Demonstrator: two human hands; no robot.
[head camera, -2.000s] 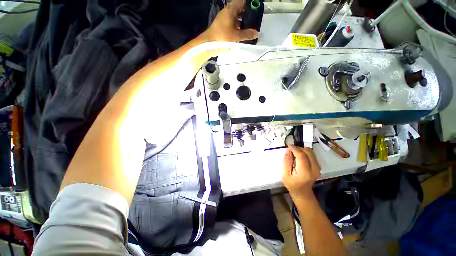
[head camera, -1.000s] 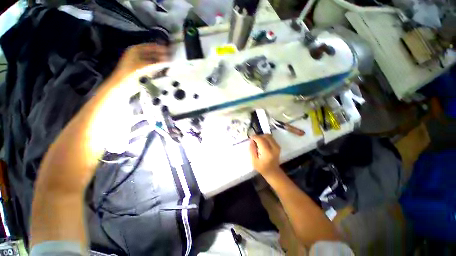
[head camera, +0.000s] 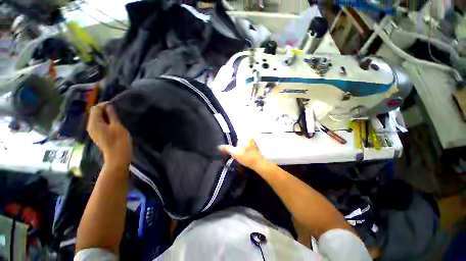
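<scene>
A dark garment is spread open in front of me, its waistband forming a loop edged with white-striped tape. A small white label lies on the band's right side. My left hand grips the dark cloth at the loop's left side. My right hand holds the band at the right side, thumb on the inside. The garment is off the needle area, left of the white sewing machine.
Black-handled scissors, an orange-brown handled tool and yellow-handled tools lie on the machine bed. More dark cloth is heaped behind. A blue crate stands lower left. Dark garments lie lower right.
My left hand has come back from behind the machine head to the left with the cloth. My right hand has left the scissors area and holds the band. The waistband is now opened into a loop.
</scene>
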